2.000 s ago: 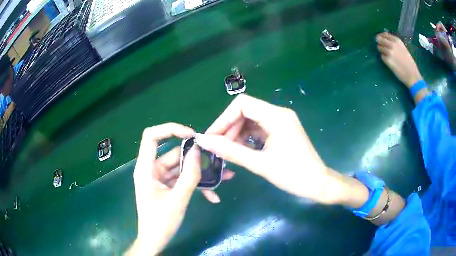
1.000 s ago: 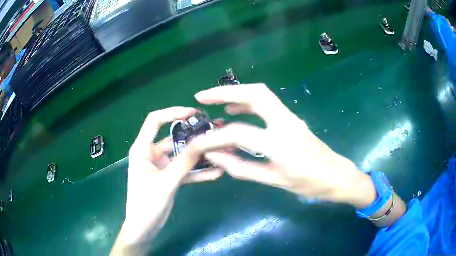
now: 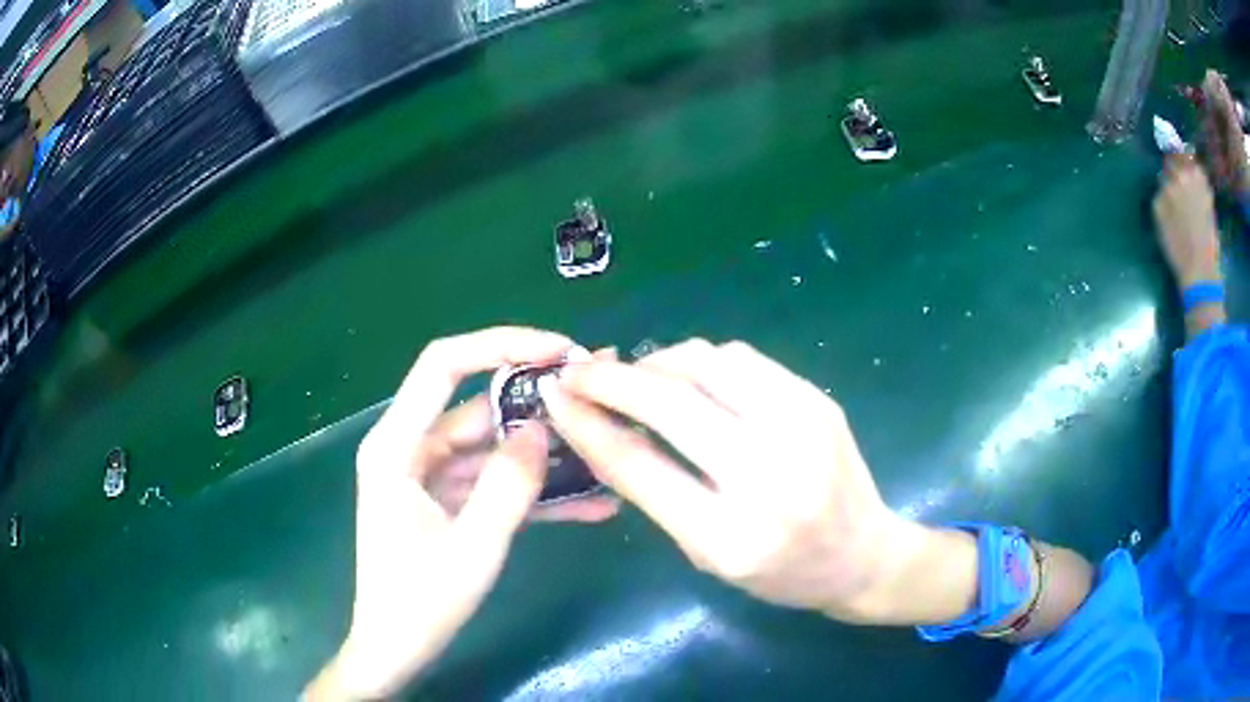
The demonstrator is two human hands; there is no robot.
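A watch case with a silver rim and dark inside is held above the belt at the centre of the head view. My left hand grips it by the edges, thumb across its face. My right hand is at the case's upper part, thumb and fingertips touching small dark parts there. The fingers hide much of the case, and I cannot tell whether the right fingertips hold a separate piece. A blue strap and a thin bracelet are on my right wrist.
The green belt carries spaced units, one at centre, others at upper right and left. Black trays are stacked at upper left. A grey post and another person's hands are at right.
My right hand was spread apart a second ago and has closed in on the case's upper part. The units on the belt have shifted left. Another person's hands have reappeared at right.
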